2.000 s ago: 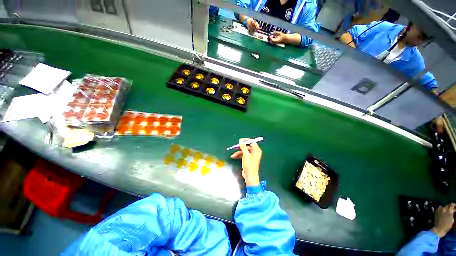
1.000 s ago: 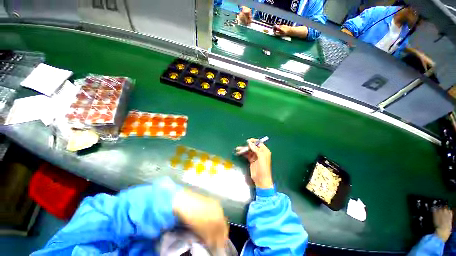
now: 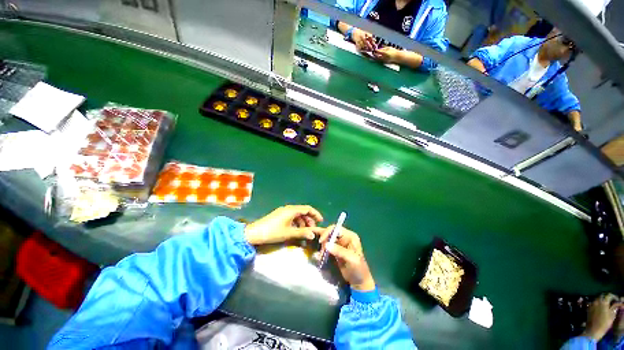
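My right hand [image 3: 347,254] holds slim whitish tweezers [image 3: 333,236], tilted, over the bench. My left hand [image 3: 284,225] is beside it with curled fingers, the two hands almost meeting; whether it holds something cannot be told. The backing sheet with amber stickers is mostly hidden under my left hand and forearm; a little yellow [image 3: 293,250] shows below the hand. A black tray [image 3: 260,123] with two rows of round amber-centred parts lies behind my hands. A sheet of orange discs [image 3: 202,186] lies to the left.
A black box [image 3: 468,273] of small pale pieces [image 3: 442,277] and a white scrap [image 3: 481,312] are at right. Bagged disc sheets [image 3: 118,147] and white papers [image 3: 46,106] lie at left. Another person's hands [image 3: 602,314] are at far right. A metal rail [image 3: 410,140] runs behind.
My left hand has come up from near my body to beside my right hand, covering most of the amber stickers. The tweezers have turned steeper, and my right hand sits slightly lower.
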